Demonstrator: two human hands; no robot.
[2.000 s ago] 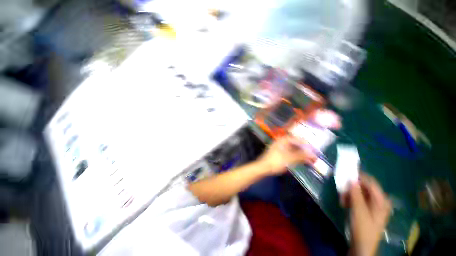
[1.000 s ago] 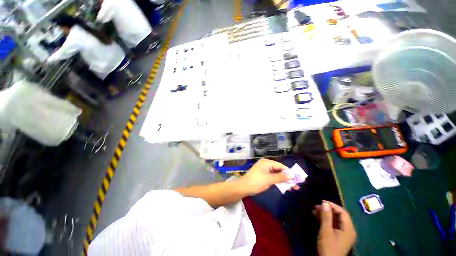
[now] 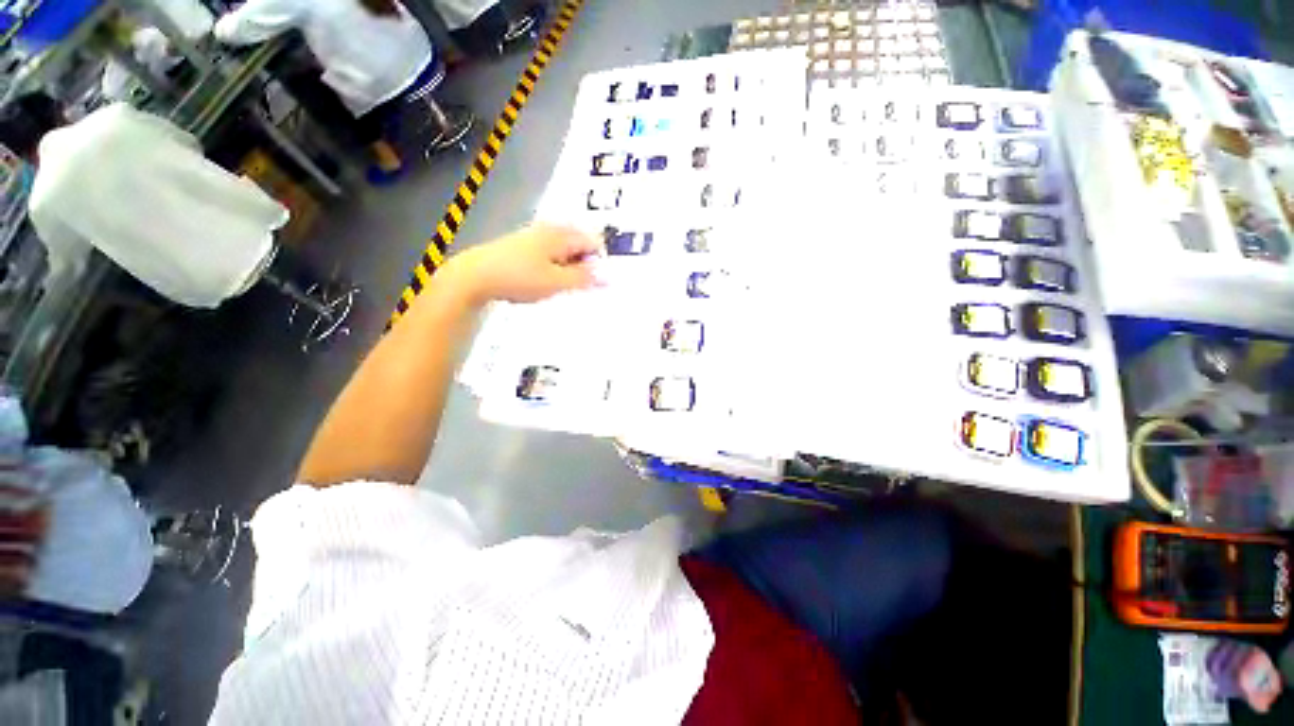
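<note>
My left hand (image 3: pixel 546 265) reaches over the left part of the large white foam tray (image 3: pixel 837 369), fingertips together beside a small dark part (image 3: pixel 626 243). Whether the fingers hold anything is too blurred to tell. The tray's right side carries two columns of square watch cases, mostly dark-rimmed, one with a blue rim (image 3: pixel 1053 443). More small cases and parts sit in rows at its left and middle, such as a watch case (image 3: pixel 671 394) near the front edge. My right hand is not in view.
An orange-framed multimeter (image 3: pixel 1203 576) lies on the green mat at lower right, with a printed paper (image 3: pixel 1195 678) and a pinkish block (image 3: pixel 1245 672) below it. A white box of parts (image 3: pixel 1199 270) stands at right. People in white coats (image 3: pixel 156 206) sit at upper left.
My left hand has moved from above the lap, where it held a small pale printed piece, up and left to the tray. My right hand has left the view. The view has turned left.
</note>
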